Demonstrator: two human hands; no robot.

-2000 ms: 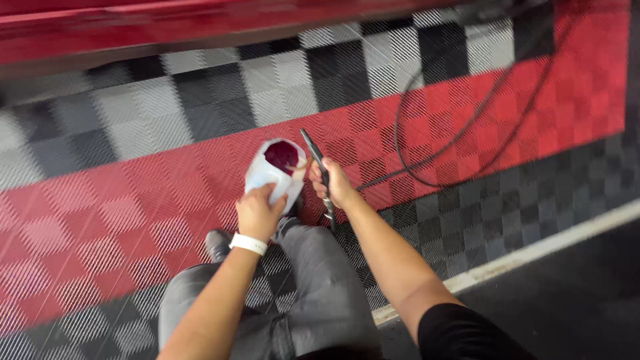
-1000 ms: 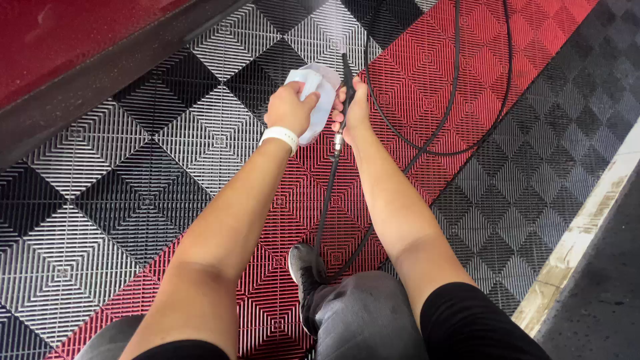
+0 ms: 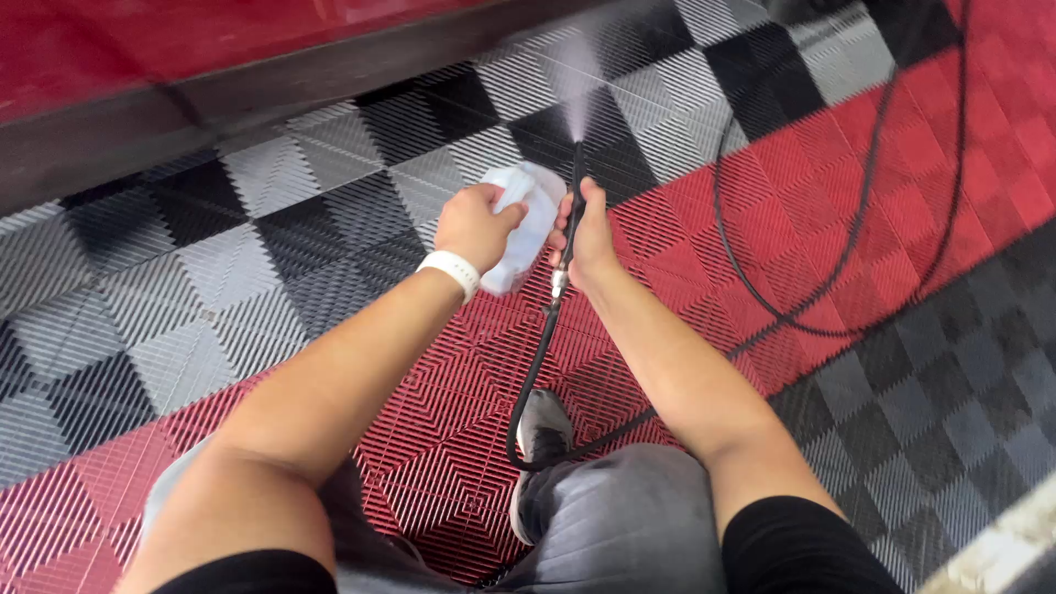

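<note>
My left hand (image 3: pixel 477 227) grips a translucent white plastic jug (image 3: pixel 528 223) by its handle, just left of the other hand. In my right hand (image 3: pixel 590 235) is a black spray wand (image 3: pixel 577 194), pointing away from me toward the red car's lower edge. A pale fan of mist (image 3: pixel 575 87) comes out of its tip. A metal fitting (image 3: pixel 559 283) joins the wand to a black hose (image 3: pixel 532 371), which bends down near my shoe. Whether the jug holds liquid, I cannot tell.
Across the top left runs a red car body (image 3: pixel 206 41) with a dark lower sill (image 3: pixel 272 78). The hose (image 3: pixel 858 223) loops over the red floor tiles (image 3: pixel 792 165) on the right. My shoe (image 3: pixel 544 421) stands below the hands. A pale curb edge (image 3: pixel 1002 540) lies at lower right.
Two seconds ago the jug's dark red inside or contents showed; now it looks whitish. A plain spray now leaves the wand. The view has shifted. Both hands keep their holds.
</note>
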